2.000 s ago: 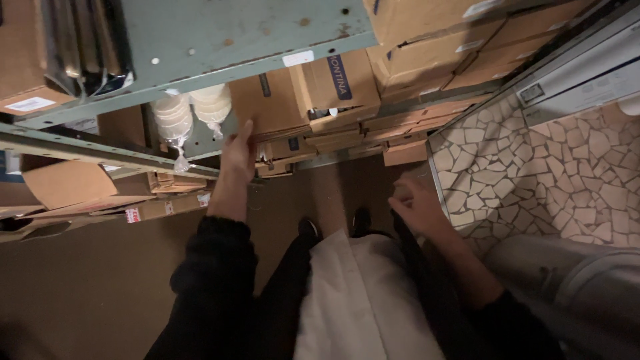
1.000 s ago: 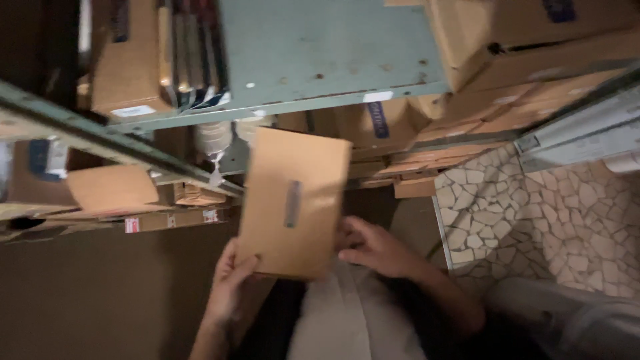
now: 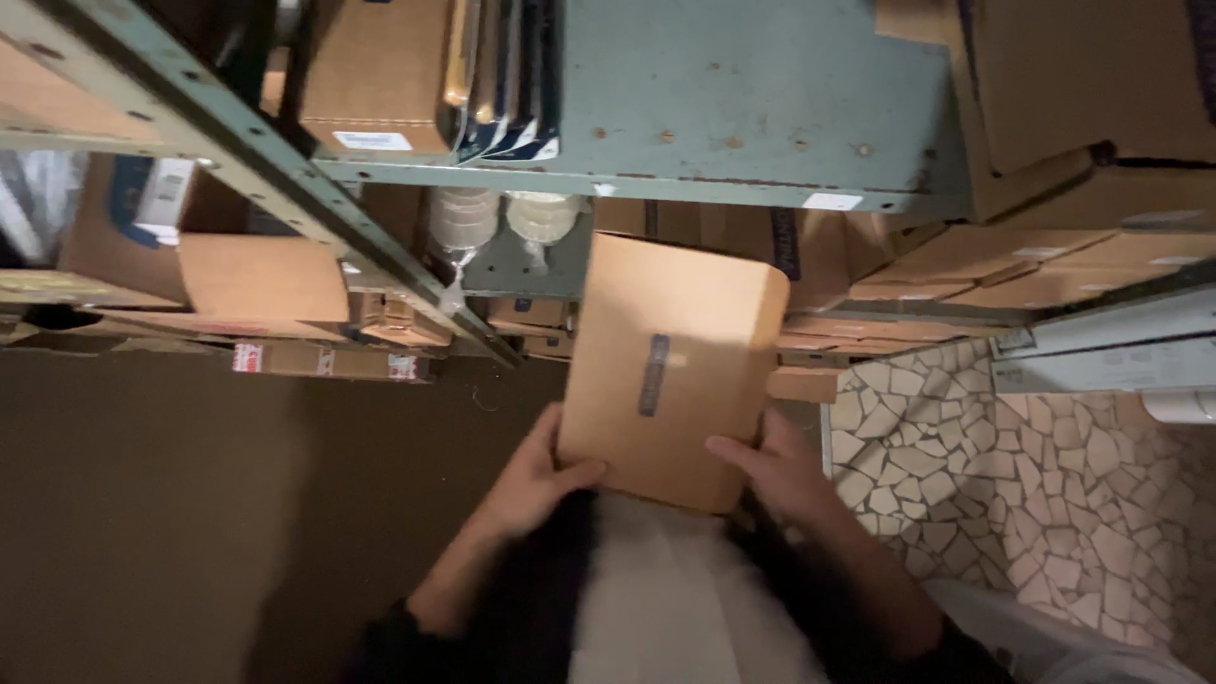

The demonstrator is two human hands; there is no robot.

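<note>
A brown cardboard box with a dark printed strip on its face is held in front of my body, tilted slightly. My left hand grips its lower left edge, thumb on the face. On the lower right edge my right hand holds it the same way, its fingers partly hidden behind the box. Below the box hangs a pale apron. Just beyond its top edge stand more cardboard boxes on the lower shelf, beside plastic-wrapped stacks of white round items.
A green metal shelf holds a carton and upright sleeves at its left. A metal upright slants down left of centre. Stacked cartons fill the right side. Stone-patterned flooring lies at lower right.
Two seconds ago my left hand reached to the boxes on the lower shelf and my right held no box. One second ago both hands were at the box, as now.
</note>
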